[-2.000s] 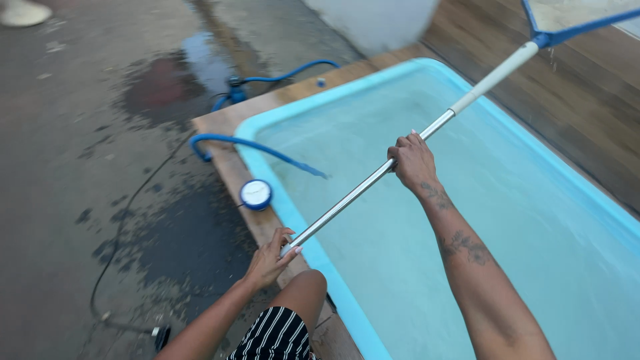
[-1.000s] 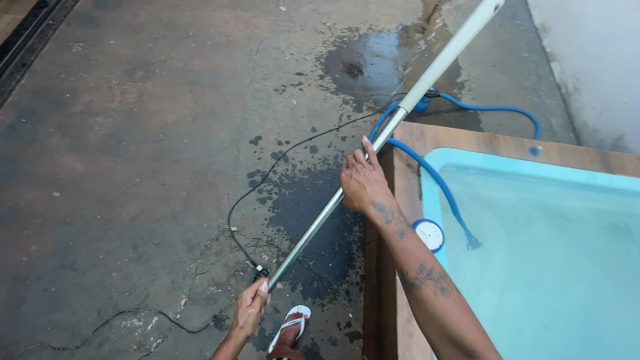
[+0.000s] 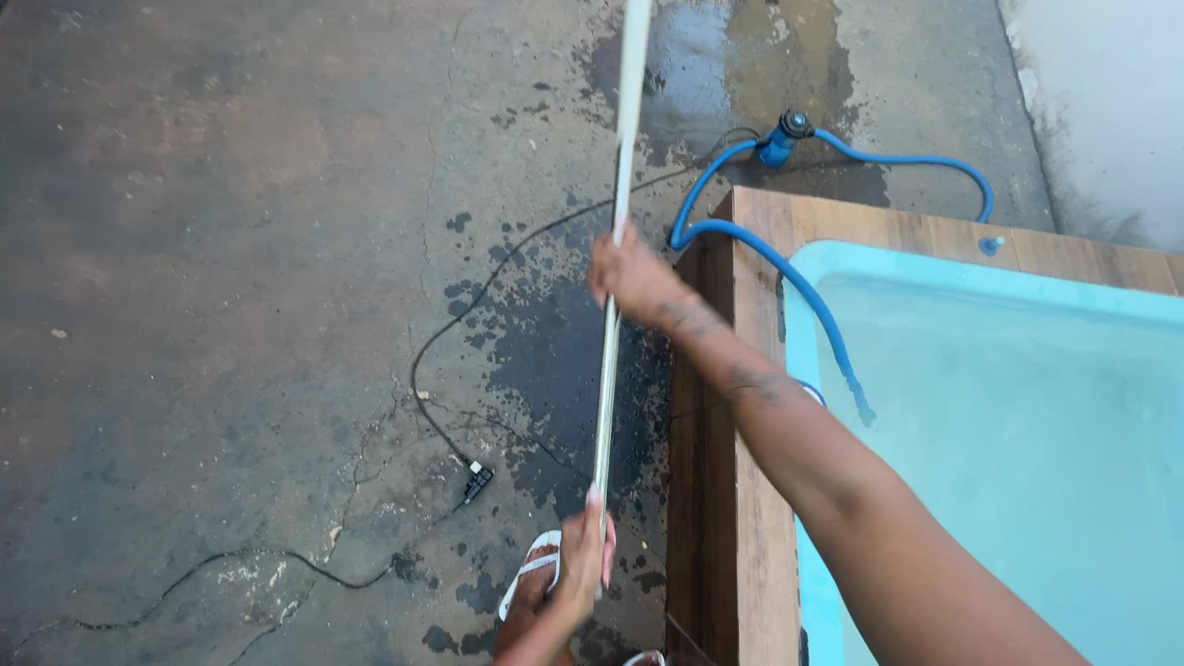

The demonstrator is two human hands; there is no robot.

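A long metal pole (image 3: 607, 388) with a pale upper section runs almost upright through the view, over the concrete floor beside the pool. My right hand (image 3: 634, 273) is closed around its middle, the arm reaching across the pool's wooden edge. Lower down, my left hand (image 3: 585, 546) holds the pole near its bottom end. The pole's far end lies beyond the top of the view, so the net seen on it earlier is hidden. Both hands are slightly blurred.
A light-blue pool (image 3: 999, 444) with water has a wood-look surround (image 3: 766, 444). A blue hose (image 3: 786, 268) dips into it from a blue pump (image 3: 783, 139). A black cable (image 3: 490, 277) with a connector (image 3: 477, 483) crosses the wet concrete floor (image 3: 231, 277). A sandalled foot (image 3: 535, 573) stands below.
The pole has swung from over the pool to above the concrete floor, both hands still on it. Its net, visible two seconds ago, is out of view. The view has turned left.
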